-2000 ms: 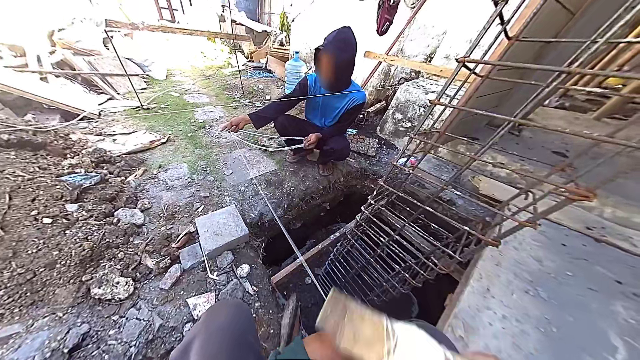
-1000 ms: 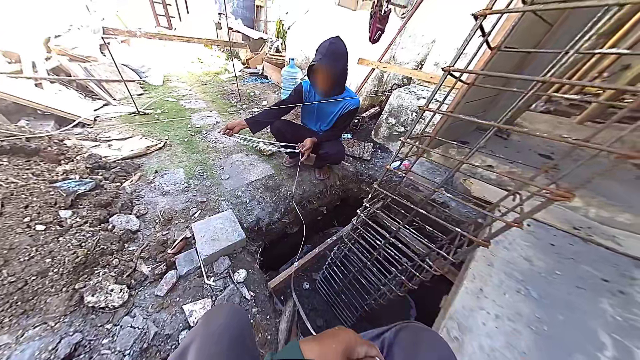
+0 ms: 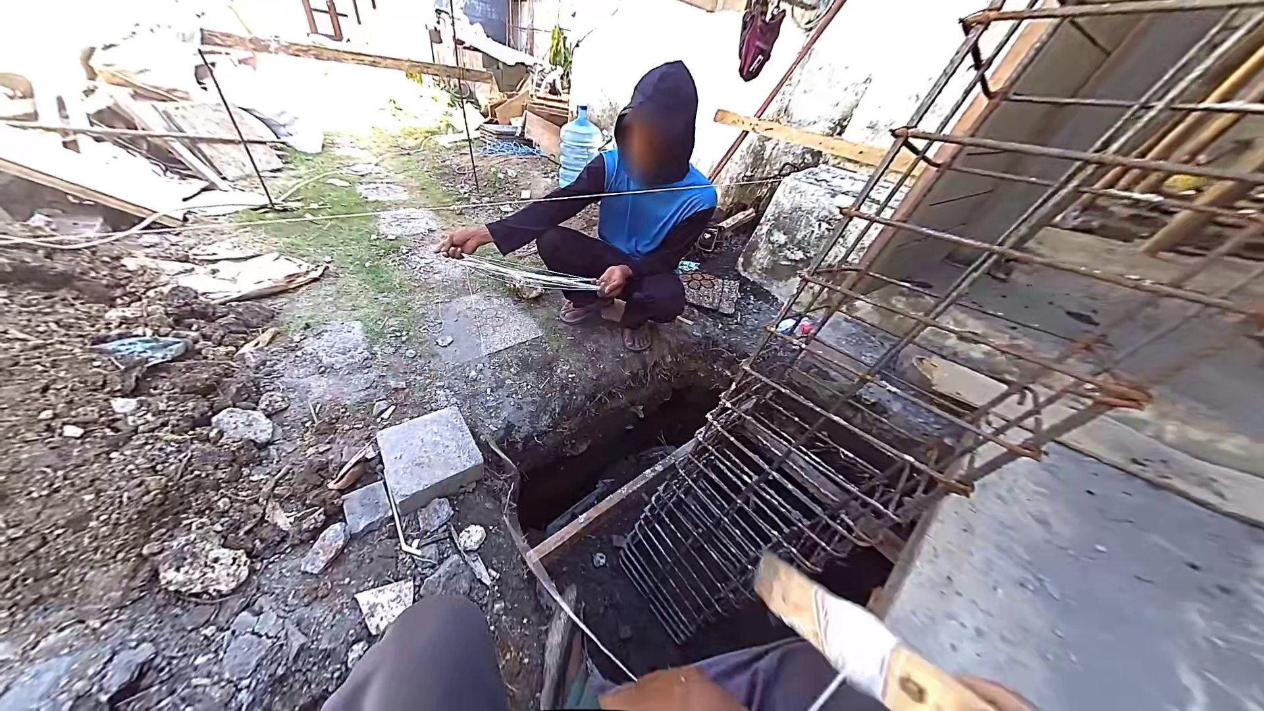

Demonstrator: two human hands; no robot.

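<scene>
At the bottom edge my left hand (image 3: pixel 671 689) is only partly in view, at the end of a pale string (image 3: pixel 578 617) that trails over the pit's edge. My right hand (image 3: pixel 992 691), mostly cut off, is shut on a short wooden piece (image 3: pixel 859 637) with white string wound round it. Across the pit, a squatting person (image 3: pixel 632 207) in a dark hood and blue top stretches several loops of pale cord (image 3: pixel 533 275) between both hands. A tied steel rebar cage (image 3: pixel 790 425) leans into the pit (image 3: pixel 602 454).
A concrete block (image 3: pixel 430 456) lies left of the pit among rubble (image 3: pixel 202 568). A wooden strip (image 3: pixel 612 502) crosses the pit. To the right is a concrete slab (image 3: pixel 1096 592). A taut line (image 3: pixel 395 210) runs behind the pit, near a water bottle (image 3: pixel 580 143).
The string-wound wood, absent from view one second ago, shows again at lower right. The string between me and the other person has gone slack and now lies along the pit's left edge.
</scene>
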